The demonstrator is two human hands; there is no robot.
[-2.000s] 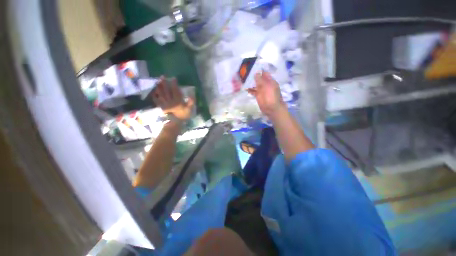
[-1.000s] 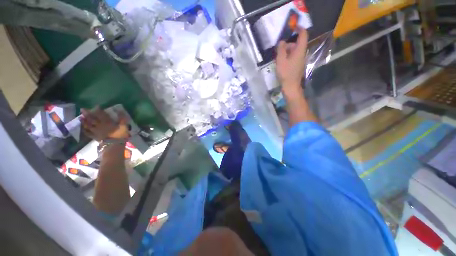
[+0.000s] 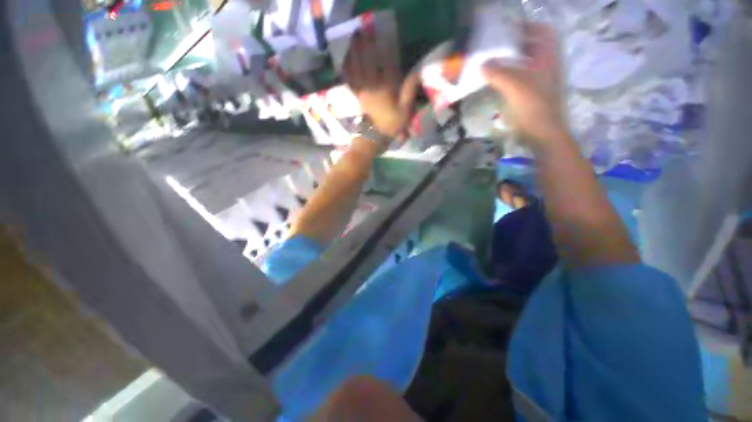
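The view is blurred. My right hand (image 3: 536,86) is at the upper middle, fingers bent around a white printed carton (image 3: 495,51) with a dark panel and an orange mark. My left hand (image 3: 379,91) is left of it, over the carton pile (image 3: 284,49), fingers up and thumb apart. Nothing shows clearly gripped in it. The carton is close to my left thumb; blur hides whether they touch. The pile lies on a green surface (image 3: 419,21).
A heap of white scrap (image 3: 618,58) in a blue-edged bin (image 3: 631,173) is at the upper right. A grey metal rail (image 3: 371,247) runs diagonally before my body. White rows with dark notches (image 3: 264,210) lie lower left. A wide grey frame bar (image 3: 124,206) crosses the left side.
The view has swung left, so the black conveyor is out of the picture. My right hand has moved from the carton at the conveyor to beside my left hand, where it holds a carton.
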